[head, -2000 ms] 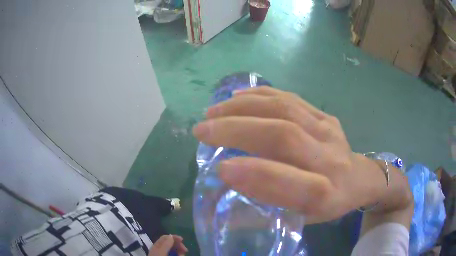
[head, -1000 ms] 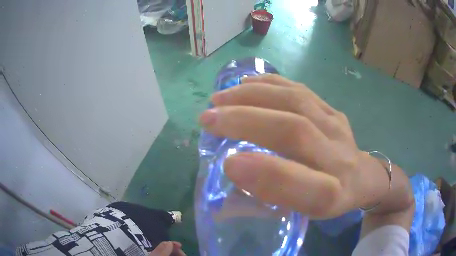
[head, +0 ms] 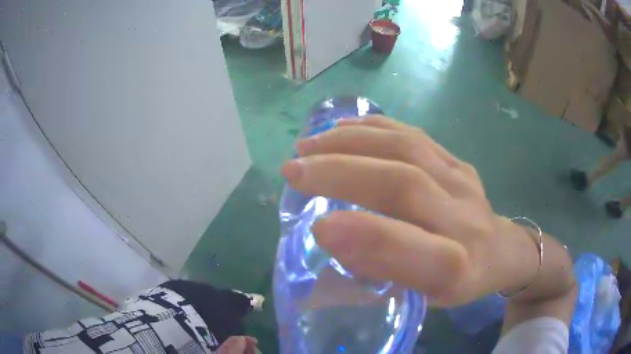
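A clear bluish water bottle (head: 346, 311) is large and tilted close to the camera, its base pointing away and its near end cut off by the bottom edge. My right hand (head: 408, 207) is wrapped over the bottle from the right, with a thin bracelet on the wrist. My left hand (head: 237, 345) is low at the bottom edge, mostly cut off; only part of the fingers shows, and whether it holds anything cannot be seen.
A grey door (head: 138, 117) stands at left. A red bucket (head: 384, 36) is near the doorway. Cardboard (head: 567, 69) leans at upper right. A person's legs and dark shoes (head: 580, 180) are at the right edge. A blue plastic bag (head: 595, 297) lies at lower right.
The view has shifted, so the door and bucket sit further right. A person's feet have come into view at the right. My right hand keeps its grip on the tilted bottle.
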